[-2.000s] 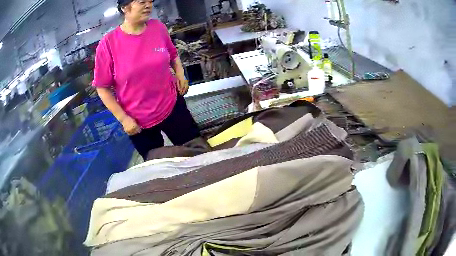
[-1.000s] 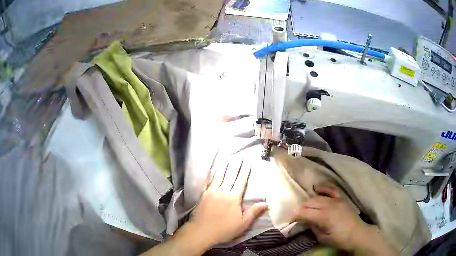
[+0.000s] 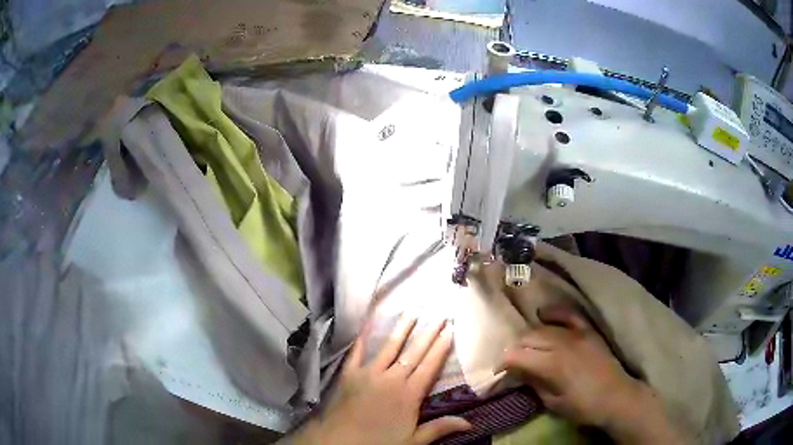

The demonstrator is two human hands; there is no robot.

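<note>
A grey and beige garment piece (image 3: 396, 148) lies under the presser foot (image 3: 461, 266) of the white sewing machine (image 3: 600, 165), brightly lit there. My left hand (image 3: 383, 391) lies flat on the cloth below the foot, fingers spread. My right hand (image 3: 574, 369) is to its right, fingers bent and resting on the beige part (image 3: 487, 335); whether it pinches the cloth is not clear. A dark brown ribbed panel (image 3: 491, 417) shows between the hands at the bottom edge. A lime-green panel (image 3: 239, 187) lies folded among the grey cloth at left.
A brown cardboard sheet (image 3: 235, 39) lies behind the work at upper left. A blue air tube (image 3: 574, 80) runs along the machine top, with a keypad (image 3: 765, 122) at right. A small red-handled tool (image 3: 770, 348) shows at the right edge. The white table edge (image 3: 217, 408) curves at lower left.
The view has turned from a person in pink and a garment heap to the machine. Since one second ago, both hands sit slightly lower in the picture and more ribbed brown cloth shows.
</note>
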